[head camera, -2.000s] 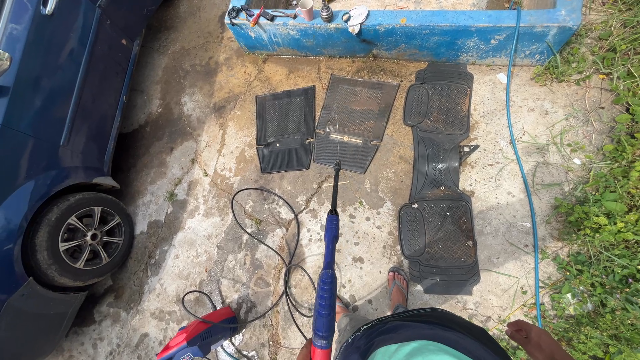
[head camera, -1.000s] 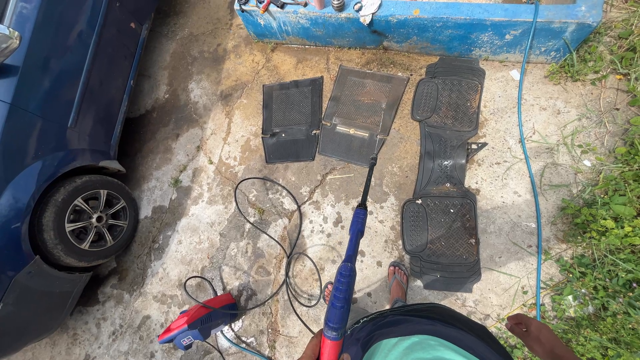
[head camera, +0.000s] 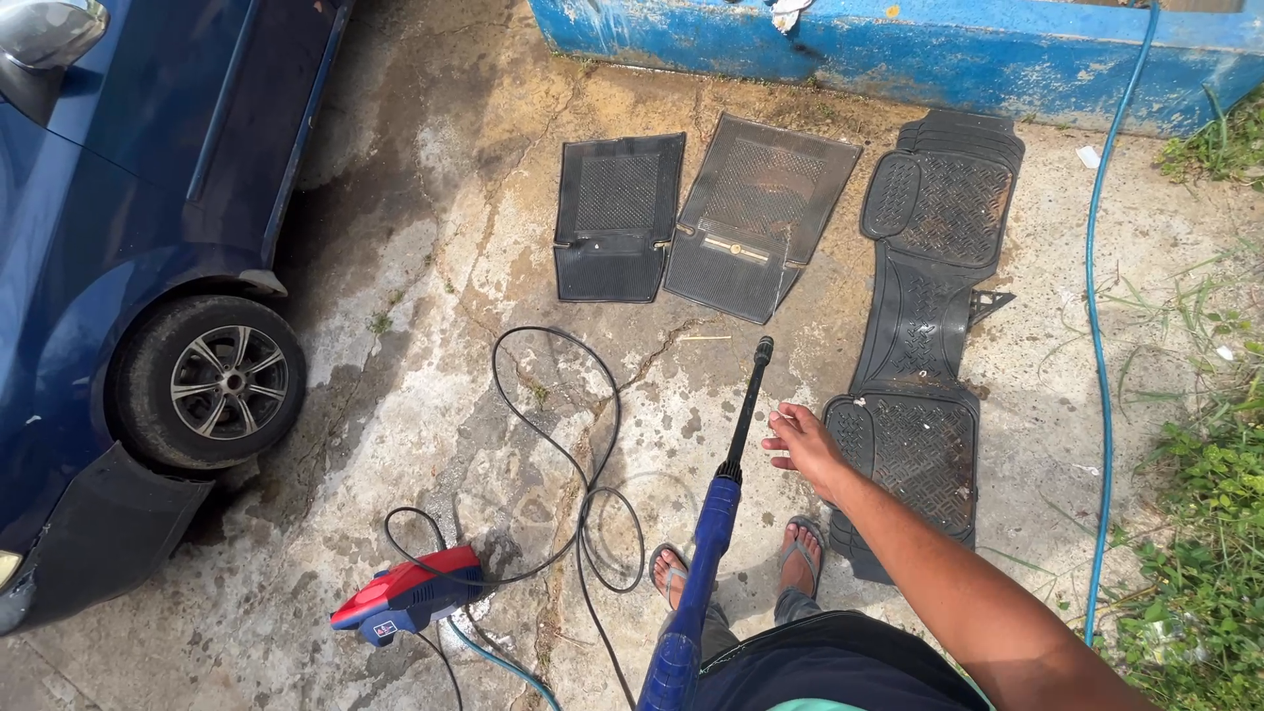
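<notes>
A blue pressure washer lance (head camera: 703, 553) with a black tip points up from the bottom centre. My left hand is out of view below the frame, so its hold on the lance cannot be seen. My right hand (head camera: 805, 446) reaches in from the right, fingers apart and holding nothing, just right of the black tube. Past the nozzle lie a small black rubber car mat (head camera: 620, 212) and a larger, dirt-stained one (head camera: 760, 202), side by side on the concrete. A long black rear floor mat (head camera: 918, 316) lies to their right, partly behind my right hand and forearm.
A red and blue pressure washer (head camera: 410, 592) lies lower left, with a looped black hose (head camera: 555, 444) near my sandalled feet. A dark blue car (head camera: 128, 188) stands on the left. A blue concrete wall (head camera: 889, 64) bounds the top; a blue hose (head camera: 1098, 326) runs down the right beside grass.
My right hand has moved left and up, from the lower right to beside the lance tube. The lance's nozzle no longer overlaps the larger mat's lower edge.
</notes>
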